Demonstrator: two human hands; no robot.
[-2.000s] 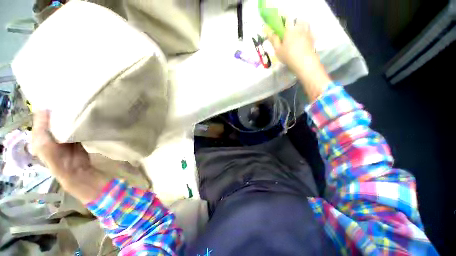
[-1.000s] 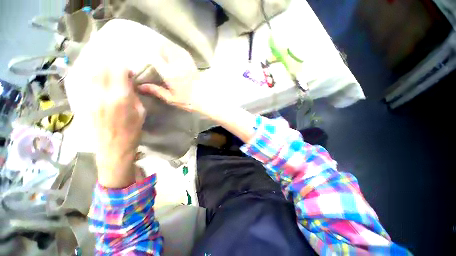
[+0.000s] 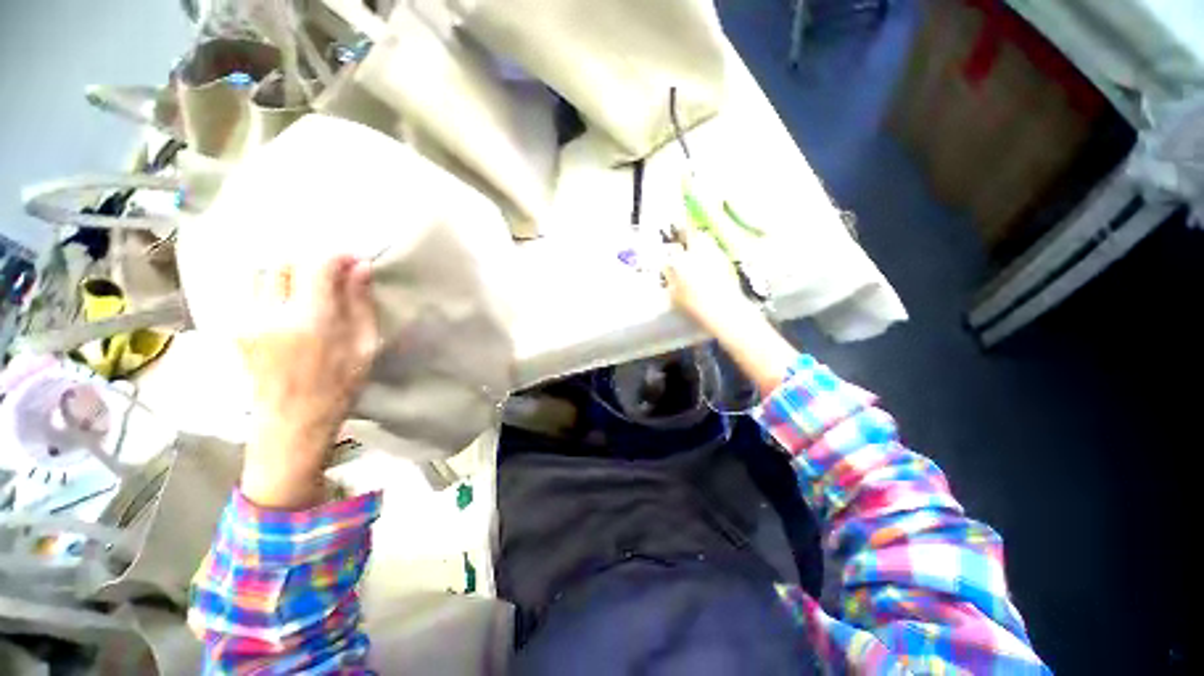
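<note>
A beige tote bag [image 3: 442,304] lies bulging on the left part of the white table, its upper side washed out by glare. My left hand [image 3: 310,343] grips the bag's fabric near a fold at its middle. My right hand [image 3: 706,291] is at the table's front edge, over the spot of a small red-and-black tool, which it mostly hides. Glare blurs its fingers, so I cannot tell whether they hold the tool. A purple item [image 3: 627,258] lies just left of these fingers. The green-handled tool [image 3: 706,222] lies on the table just beyond my right hand.
More beige bags [image 3: 614,60] stand at the back of the white table [image 3: 581,337]. A pink-white fan [image 3: 60,409] and yellow items [image 3: 119,337] are at the left. A round clear container [image 3: 660,383] is below the table edge. A cardboard box [image 3: 997,119] stands at the far right.
My right hand first put down the green-handled tool and came to the bag beside my left hand. It has since moved back right to the small tools. My left hand moved onto the bag's middle.
</note>
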